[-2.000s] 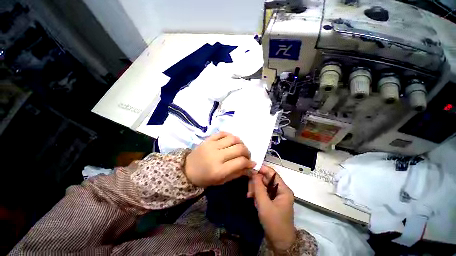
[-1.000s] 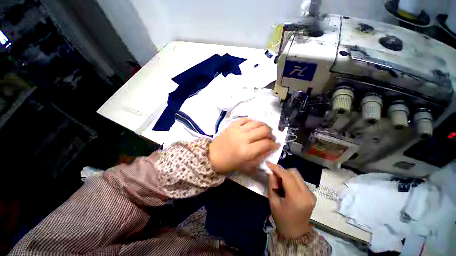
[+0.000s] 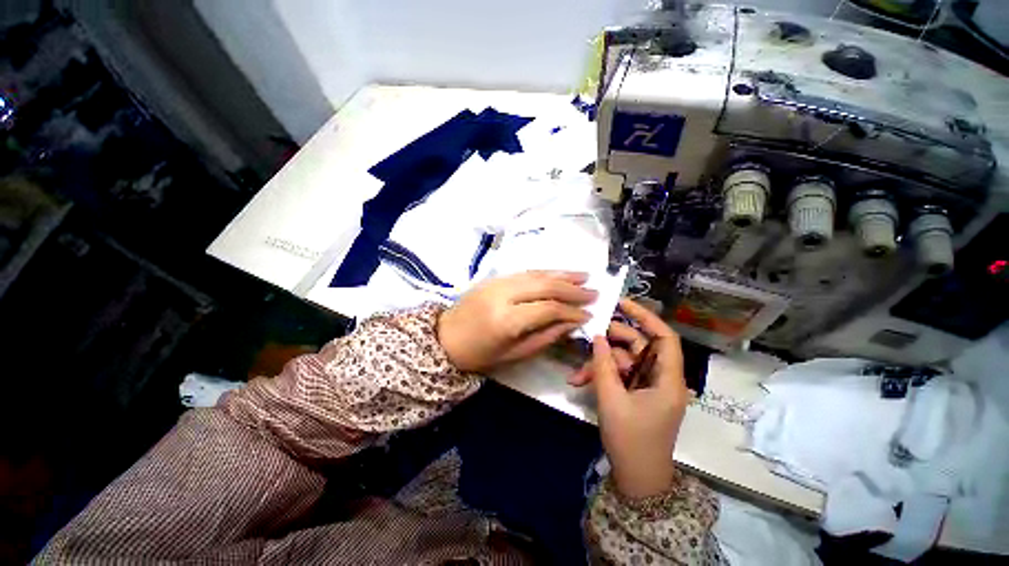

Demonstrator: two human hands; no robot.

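Observation:
A white garment panel (image 3: 553, 238) lies on the machine table, its right edge at the presser foot and needle area (image 3: 644, 227). A navy panel (image 3: 426, 171) lies along its left side, with striped rib trim (image 3: 414, 263) on the white cloth. My left hand (image 3: 518, 321) lies on the white cloth with fingers together, pressing its near edge. My right hand (image 3: 640, 387) pinches the cloth's near corner between thumb and fingers. A small dark tool (image 3: 642, 365), perhaps thread snips, sits in the right palm, mostly hidden.
The overlock machine (image 3: 819, 105) with four tension dials (image 3: 811, 210) stands at the right. A pile of white pieces (image 3: 863, 437) lies at the lower right. Navy cloth (image 3: 520, 475) is on my lap. A pale wall is behind; the floor at left is dark and cluttered.
Both hands and the held cloth edge have moved up and right, closer to the presser foot, since two seconds ago. The camera view has shifted slightly.

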